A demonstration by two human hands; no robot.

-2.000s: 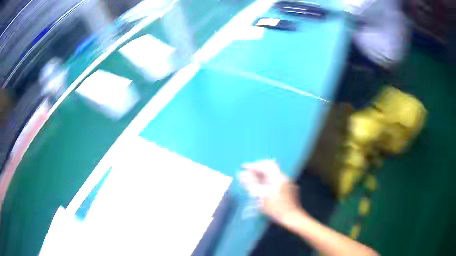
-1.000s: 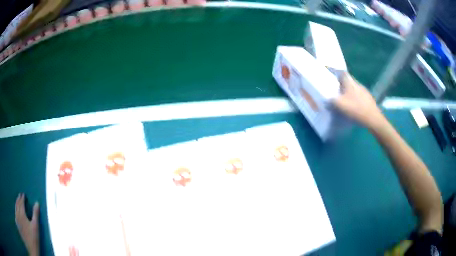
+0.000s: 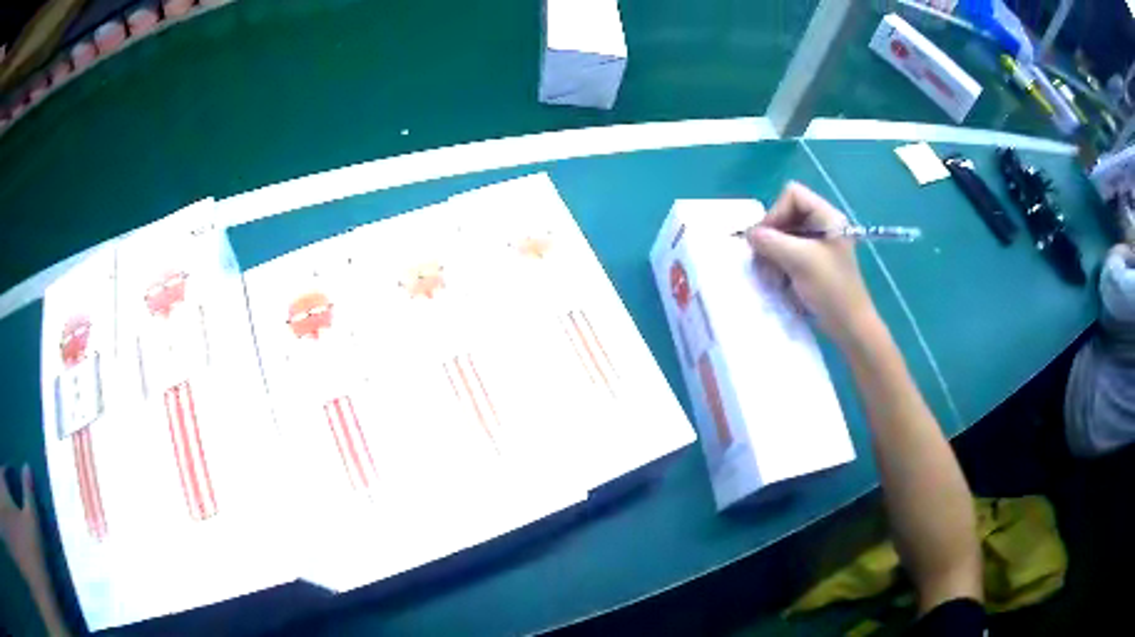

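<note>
A white retail box (image 3: 774, 373) lies on the green bench, its printed side with an orange-red head facing left. My right hand (image 3: 809, 255) holds a thin clear pen (image 3: 878, 233) over the box's far end, the tip at its top face. Several more retail boxes (image 3: 411, 361) lie side by side to the left, printed faces up with round heads and striped handles. My left hand (image 3: 21, 510) is at the far left edge, partly cut off, fingers apart and empty beside the boxes.
A white box (image 3: 583, 56) stands on the green belt beyond the white rail (image 3: 697, 134). Another printed box (image 3: 925, 69) lies past the metal post (image 3: 815, 62). Black parts (image 3: 1039, 214) and a pale pad (image 3: 922, 163) lie at right. A yellow sack (image 3: 1021, 548) is below; a person's sleeve (image 3: 1102, 404) shows.
The box my right hand held at the rail now lies on the bench. That hand has let go of it and holds a pen. The view has shifted, and the left hand stays at the left edge.
</note>
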